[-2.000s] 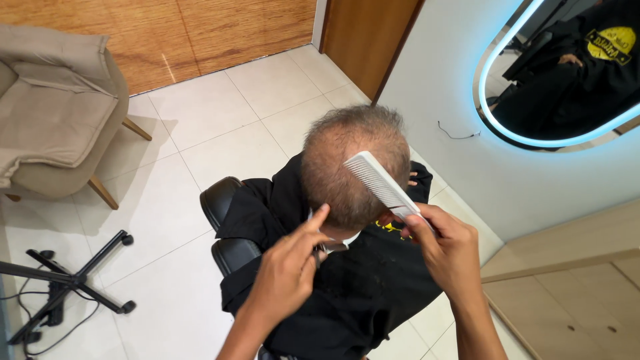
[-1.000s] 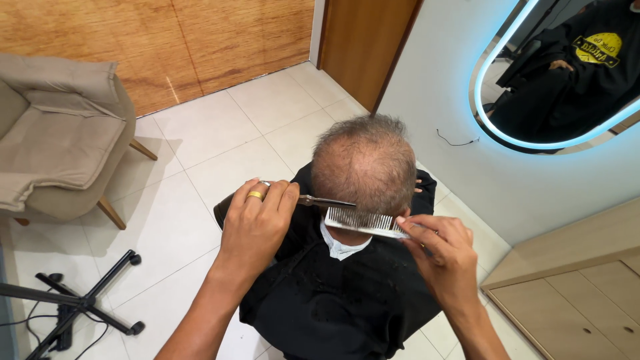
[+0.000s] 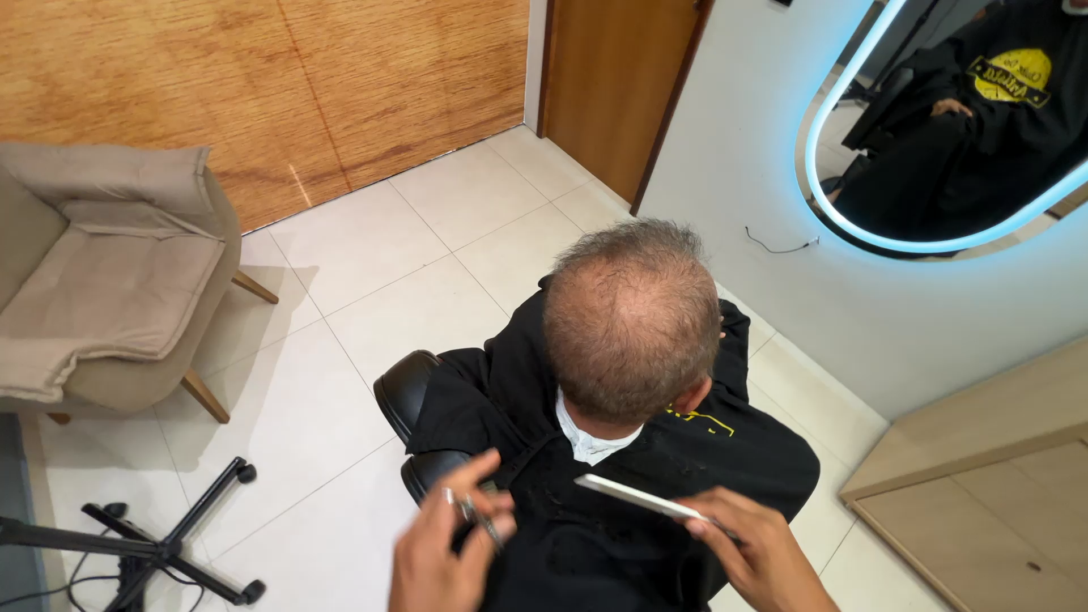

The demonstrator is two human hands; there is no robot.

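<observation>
A seated person's head (image 3: 633, 323) with short hair is seen from behind and above. Round the neck is a white neck strip (image 3: 591, 435), over a black barber's cape (image 3: 586, 518) that has loose hair clippings on it. My right hand (image 3: 748, 544) grips a white comb (image 3: 633, 495), turned nearly edge-on, behind the person's back. Low and to the left, my left hand (image 3: 455, 535) has the scissors (image 3: 478, 514) hooked on its fingers, partly hidden by them. Neither hand touches the head.
The black barber chair's padding (image 3: 408, 391) shows left of the cape. A beige armchair (image 3: 127, 280) stands at the left, above a black wheeled base (image 3: 161, 548) with a cable. On the right wall hangs a lit oval mirror (image 3: 926, 170), over a wooden cabinet (image 3: 994, 484).
Both hands have drawn back from the head and down. One second ago the scissors lay along the comb at the back of the head; now they are apart.
</observation>
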